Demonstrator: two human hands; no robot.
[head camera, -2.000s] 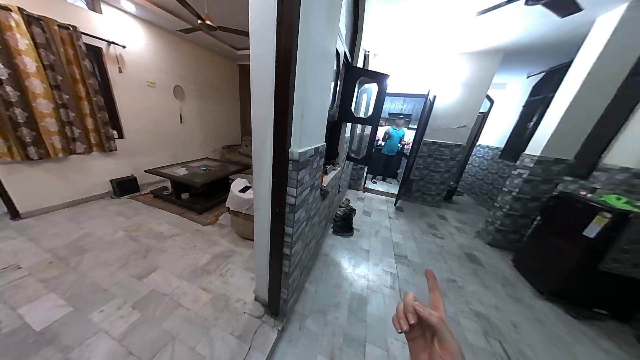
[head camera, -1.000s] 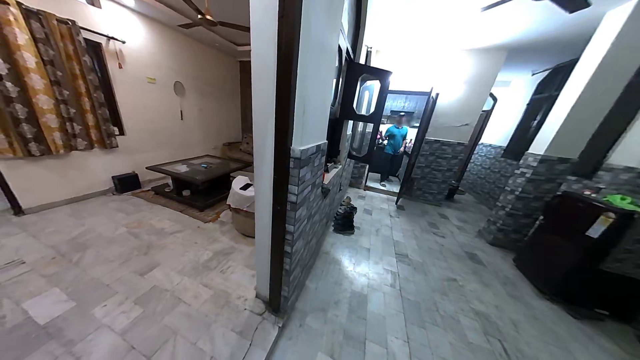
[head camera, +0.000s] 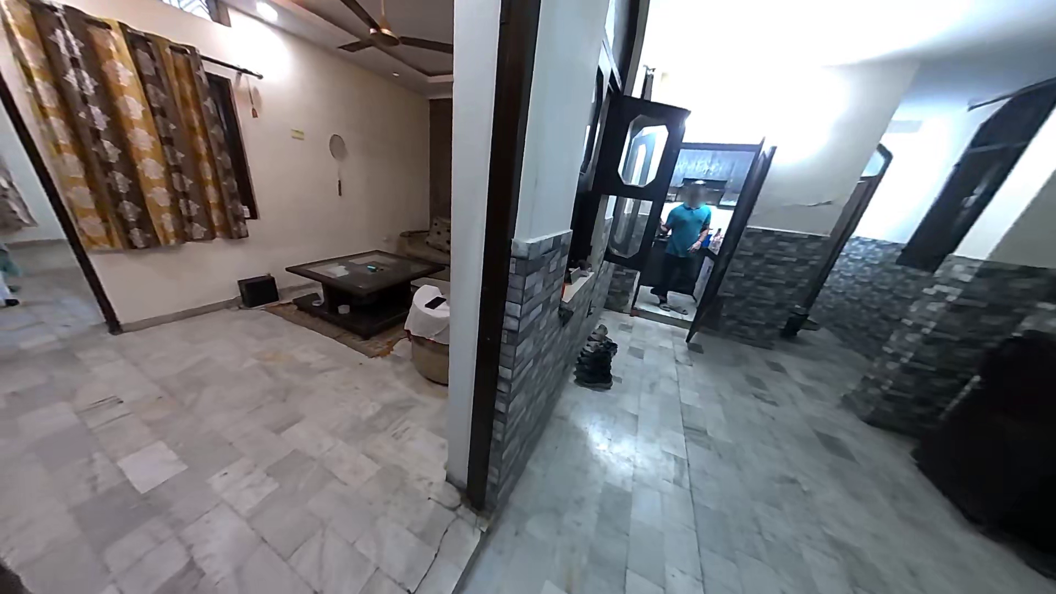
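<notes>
Neither my left hand nor my right hand shows in the head view. To the left of the wall edge stands a low dark coffee table (head camera: 363, 271) with small items on top, on a rug (head camera: 330, 332). Beside it a round pouf (head camera: 431, 356) bears a white cloth (head camera: 426, 318) and a dark phone-like object (head camera: 436, 303). A black box (head camera: 257, 290) rests on the floor by the wall. On the right side, shoes (head camera: 596, 359) stand in a row along the stone-clad wall. Past them a person in a teal shirt (head camera: 688, 231) stands in a doorway, facing this way.
A white pillar with a dark door frame (head camera: 495, 247) and a stone-tiled wall (head camera: 532, 330) divide the two rooms. An open dark door leaf (head camera: 730, 247) stands at the far doorway. Patterned curtains (head camera: 132, 132) hang at left. A large dark object (head camera: 1002, 445) fills the right edge.
Two seconds ago a hand with a raised index finger showed at the lower right; it has left the view. The view has turned somewhat to the left.
</notes>
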